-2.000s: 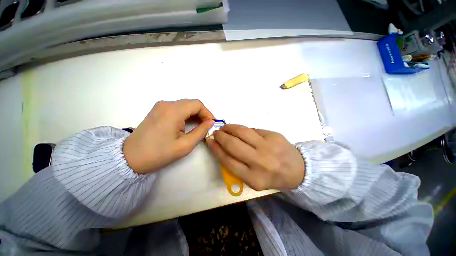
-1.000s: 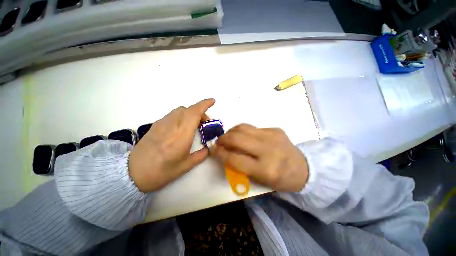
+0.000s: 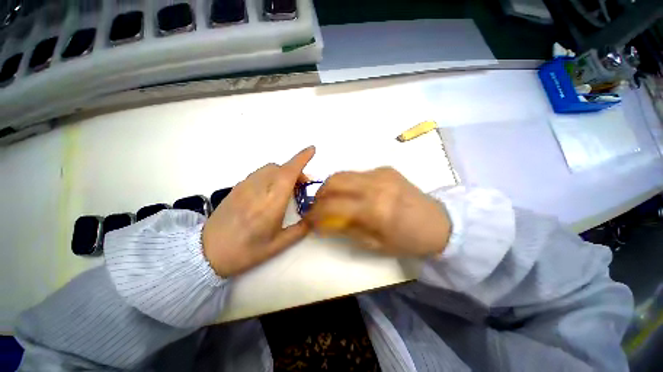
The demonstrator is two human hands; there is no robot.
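A dark square watch body (image 3: 308,196) with a bright reflection on its face lies on the cream-white board (image 3: 167,152) between my hands. My left hand (image 3: 254,216) holds it, with thumb and index finger spread around its left side. My right hand (image 3: 382,212) is slightly blurred and closed on an orange-handled tool (image 3: 334,222), of which only a blurred orange part shows. The right fingers cover the right part of the watch body. The tool's head is hidden.
Several watch bodies (image 3: 88,235) stand in a row left of my left hand. A white tray (image 3: 218,38) of watch bodies is at the back left. A yellow stick (image 3: 417,131), a grey-white sheet (image 3: 407,48) and a blue supply box (image 3: 569,87) lie beyond and right.
The orange handle, which pointed toward the board's front edge, is now mostly inside my right hand. The view has shifted, showing more of the tray. The watch face now shows a white reflection.
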